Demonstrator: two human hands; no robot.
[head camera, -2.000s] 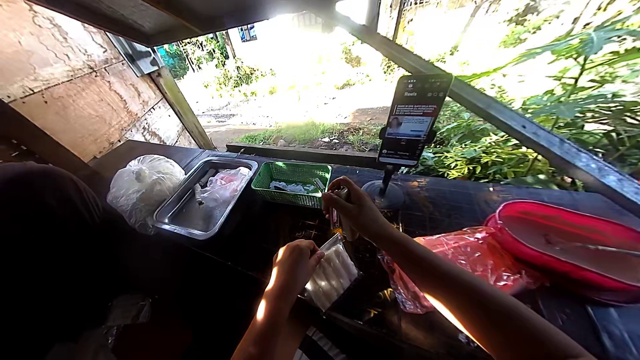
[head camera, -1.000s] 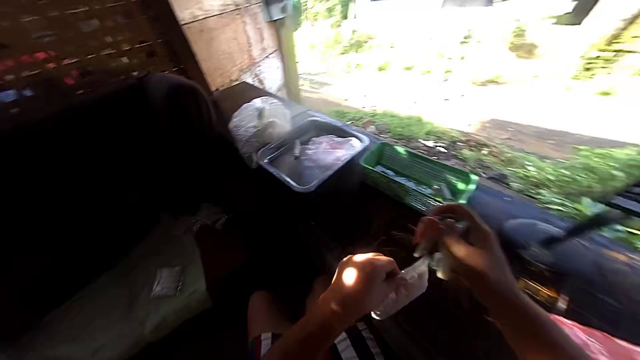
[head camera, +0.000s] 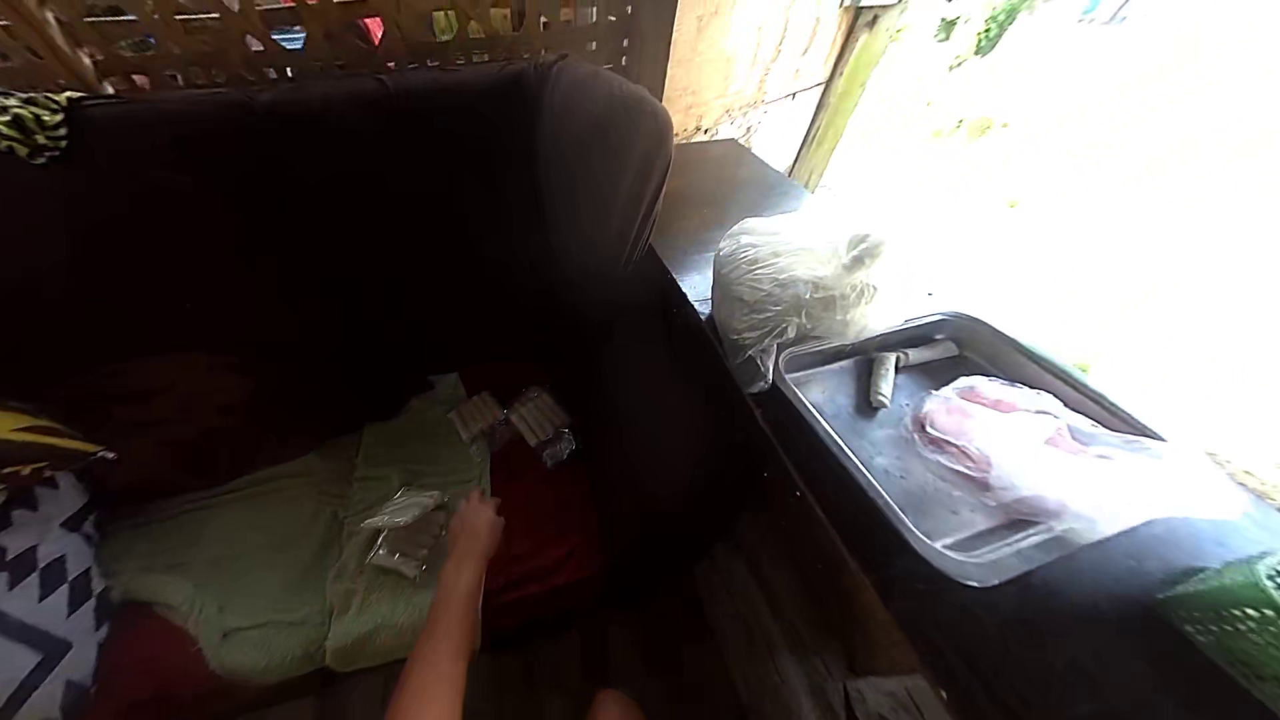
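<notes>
My left hand (head camera: 475, 525) reaches down over a sofa seat, beside two clear plastic packets of pale rolls. The upper packet (head camera: 403, 508) and the lower packet (head camera: 408, 548) lie against each other on a green cloth (head camera: 250, 560). Whether my fingers touch a packet cannot be told. Farther back are two more packets of rolls, one (head camera: 477, 414) at the cloth's edge and one (head camera: 540, 415) on the red seat cover (head camera: 545, 510). My right hand is not plainly seen; a small patch of skin at the bottom edge is unclear.
On the dark counter to the right, a metal tray (head camera: 870, 480) holds loose rolls (head camera: 884, 380) and a plastic bag with pinkish contents (head camera: 1000, 430). A knotted plastic bag (head camera: 785, 285) stands behind it. A green basket (head camera: 1235, 610) is at the right edge. The dark sofa back (head camera: 330, 200) rises behind the seat.
The view has swung left to the sofa. Both hands were at a clear packet of rolls over the counter; my left hand is now down at the packets on the green cloth.
</notes>
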